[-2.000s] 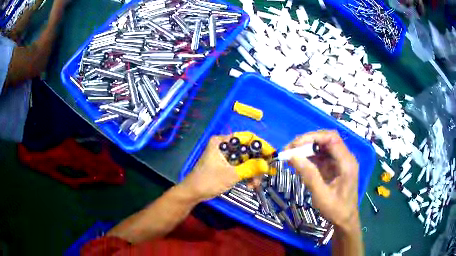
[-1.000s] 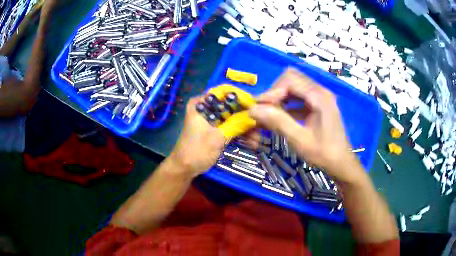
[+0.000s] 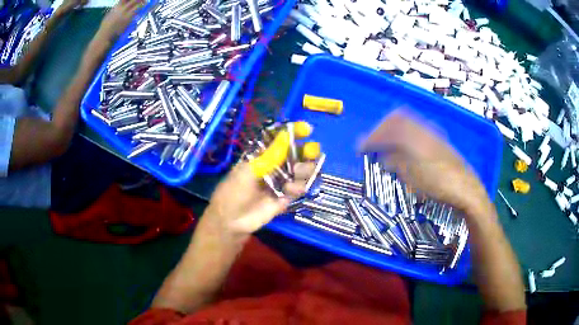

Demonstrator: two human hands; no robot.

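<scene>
My left hand [image 3: 254, 181], with yellow finger cots on some fingers, holds several silver metal tubes [image 3: 293, 149] at the left side of the near blue tray [image 3: 397, 86]. Its palm is turned up and the tubes lie at mixed angles among the fingers. My right hand [image 3: 416, 149] is blurred above the tray's right half; I cannot tell whether it holds anything. Many silver tubes [image 3: 381, 219] lie in the lower part of the tray. A yellow finger cot [image 3: 322, 105] lies on its bare upper floor.
A left blue tray [image 3: 95, 95] is heaped with silver tubes. White sleeved pieces [image 3: 432, 57] cover the green bench behind and right. Crumpled yellow cots [image 3: 520, 186] and a thin metal pin [image 3: 508, 204] lie at right. Another person's arm [image 3: 70, 101] reaches to the left tray.
My left hand has opened and turned; its bundle has gone from upright and tight to splayed. My right hand has parted from it, moving right. The other person's arm has reached to the left tray.
</scene>
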